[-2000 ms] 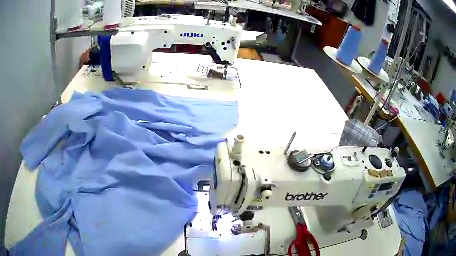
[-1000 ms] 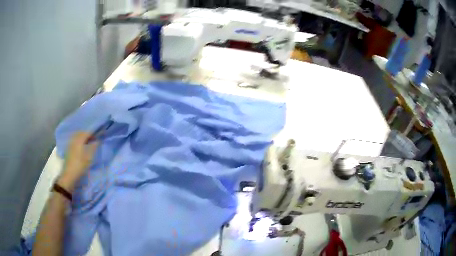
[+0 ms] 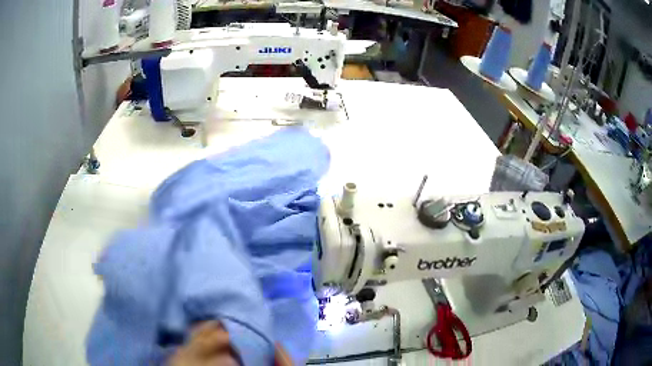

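Note:
A light blue garment piece [image 3: 207,264] is gathered in a raised, blurred heap left of the white brother sewing machine [image 3: 450,250]. Its right part lies against the machine head, beside the lit needle area [image 3: 334,312]. My left hand [image 3: 207,344], blurred and cut off by the bottom edge, grips the cloth's near end. A small patch of skin [image 3: 283,355] shows at the bottom edge right of it, perhaps fingertips of my right hand; the cloth and the picture edge hide the rest. The bent silver arm [image 3: 395,332] is right of the needle.
Red-handled shears [image 3: 449,332] lie under the machine arm, blades pointing away. A JUKI machine [image 3: 250,61] stands behind on the white table [image 3: 407,136]. Blue thread cones [image 3: 497,53] stand at the right rear. More blue cloth [image 3: 599,286] hangs beyond the table's right end.
The garment, spread wide over the left of the table before, is now drawn together towards me and lifted. My left hand has moved from the cloth's far left to the bottom centre-left.

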